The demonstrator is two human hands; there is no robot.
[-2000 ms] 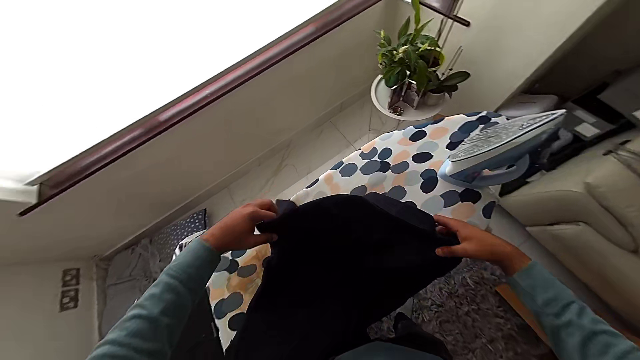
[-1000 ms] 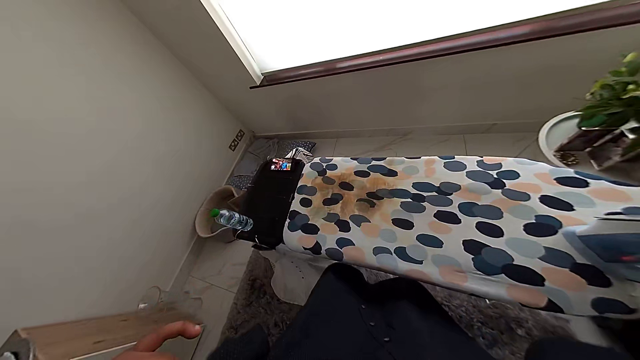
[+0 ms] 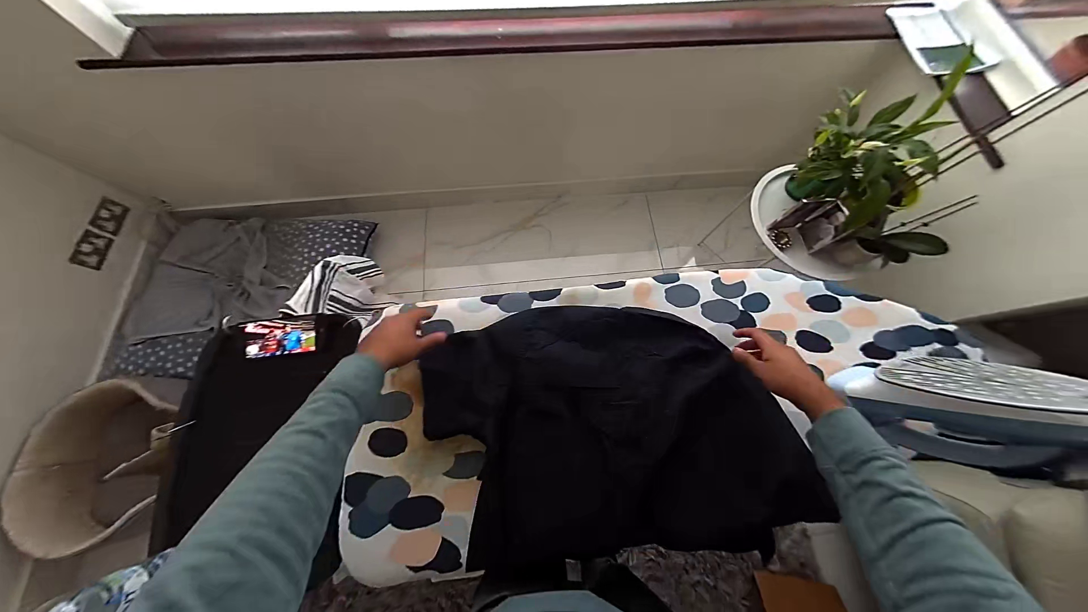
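Observation:
A black garment (image 3: pixel 612 425), with what looks like a short sleeve at the left, lies spread over an ironing board with a dotted cover (image 3: pixel 408 501) and hangs past its near edge. At the garment's upper left corner is my left hand (image 3: pixel 399 337), thumb and fingers apart; whether it pinches the cloth is unclear. My right hand (image 3: pixel 778 365) is at the garment's right edge, fingers spread and slightly curled, with no cloth plainly gripped. A steam iron (image 3: pixel 977 408) rests at the board's right end, its metal soleplate facing up and away.
Left of the board, a lit screen (image 3: pixel 280 337) sits on a black surface (image 3: pixel 229 425), beside a beige basket (image 3: pixel 85 467). Dotted cushions (image 3: pixel 319 242) and a striped cloth (image 3: pixel 340 285) lie behind. A potted plant (image 3: pixel 875 170) stands on a round white table (image 3: pixel 769 204) at back right.
One second ago the board's top was bare and my left hand was low at the left; now the black garment covers its middle and both hands are at the cloth. The view has shifted.

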